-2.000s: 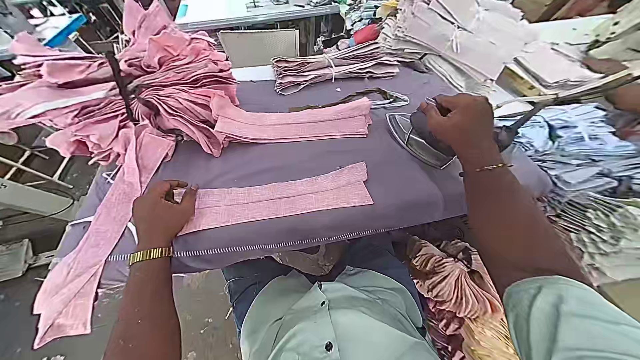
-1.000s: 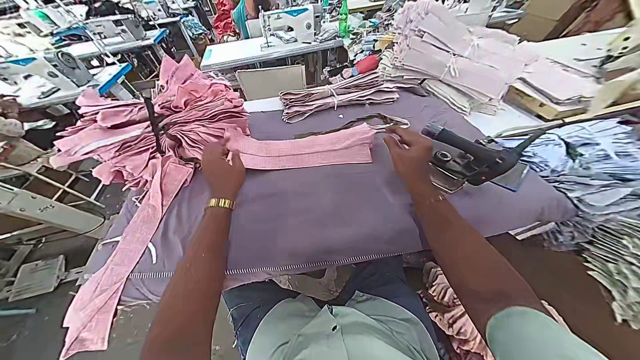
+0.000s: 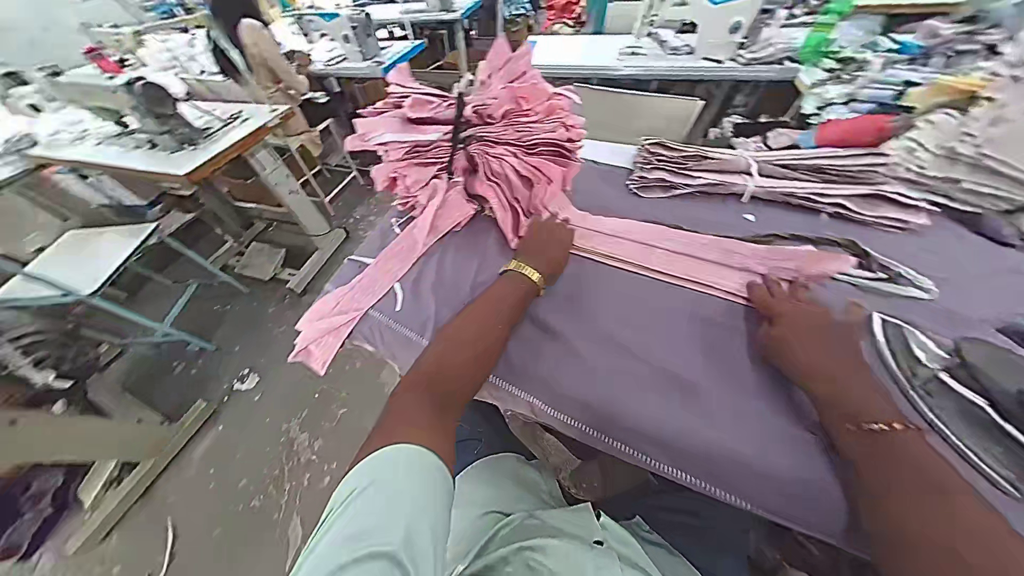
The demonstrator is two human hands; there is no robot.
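Observation:
Folded pink fabric strips [image 3: 680, 252] lie in a flat stack on the padded, purple-grey covered ironing table [image 3: 640, 352]. My left hand [image 3: 548, 244] rests at the stack's left end, its fingertips partly hidden. On the right end, the fingers of my right hand [image 3: 800, 328] touch the near edge, slightly spread. A clothes iron [image 3: 952, 392] stands just right of that hand, partly cut off by the frame. Beyond my left hand sits a large bunch of pink fabric pieces [image 3: 512, 120] tied with a dark band, and one pink strip [image 3: 384, 276] hangs over the table's left edge.
A tied bundle of pale pink pieces [image 3: 776, 180] lies at the back of the table, with greyish fabric stacks [image 3: 968, 152] to its right. A looped cord [image 3: 896, 276] lies behind the strips. Sewing tables [image 3: 184, 152] and a person [image 3: 264, 64] are at the back left.
My right hand held the iron two seconds ago and has let it go. The near strip has left its earlier place; both hands are now at the rear stack. The view has swung left.

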